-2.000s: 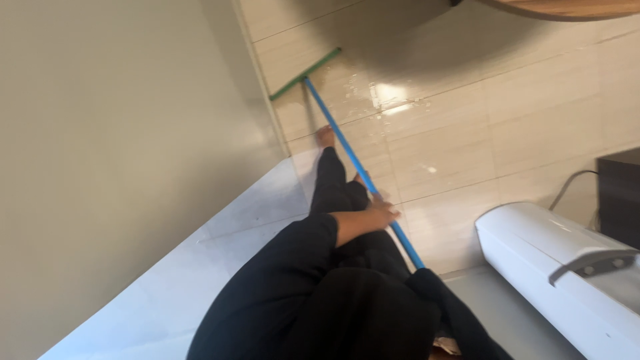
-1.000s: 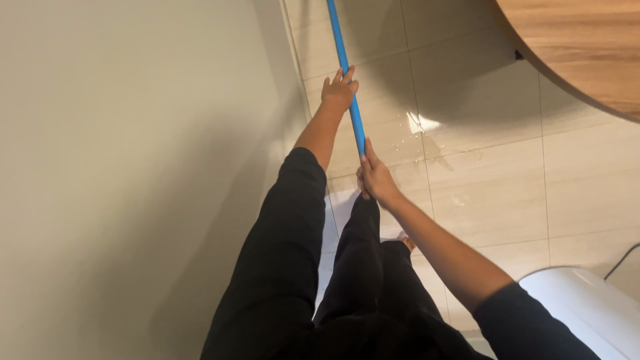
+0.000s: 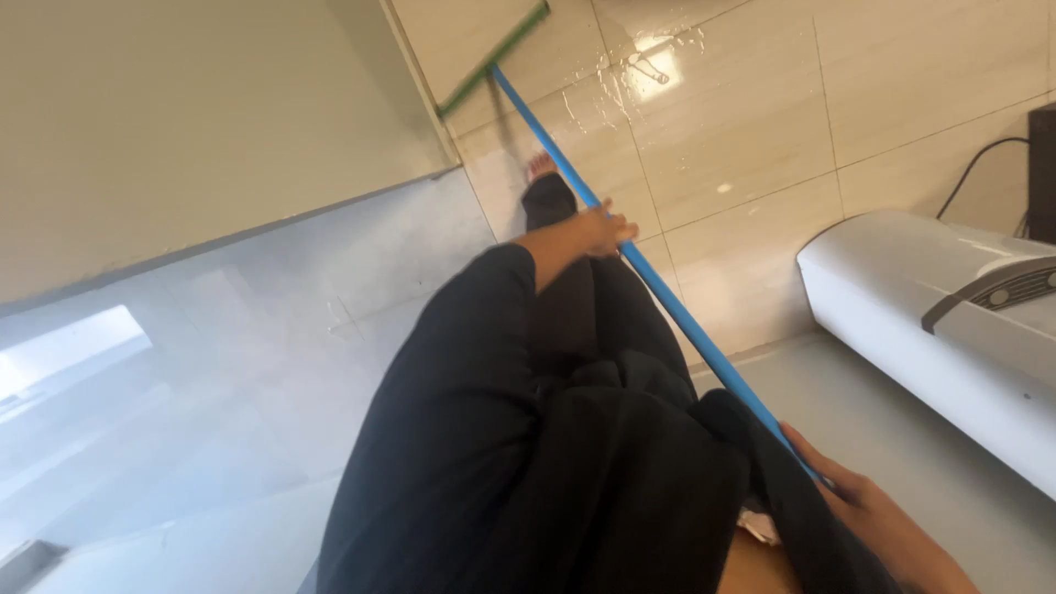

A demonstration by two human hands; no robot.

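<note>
A floor squeegee with a green blade (image 3: 507,51) and a long blue handle (image 3: 681,318) slants across the view. The blade rests on the tiled floor, one end close to the wall corner. My left hand (image 3: 606,229) grips the handle around its middle. Near the handle's upper end, at lower right, my right hand (image 3: 837,474) is closed on it, partly hidden by the pole and black clothing. Wet streaks (image 3: 610,82) shine on the tiles to the right of the blade.
A beige wall (image 3: 206,124) stands at upper left, with greyish floor (image 3: 371,264) beyond its corner. My bare foot (image 3: 541,165) is beside the handle. A white rounded appliance (image 3: 932,305) stands at right, near a black cable (image 3: 973,161) and a dark box (image 3: 1042,173).
One second ago both hands were close together on the handle, ahead of my body; now my right hand is back at lower right. The green blade, out of view then, shows again.
</note>
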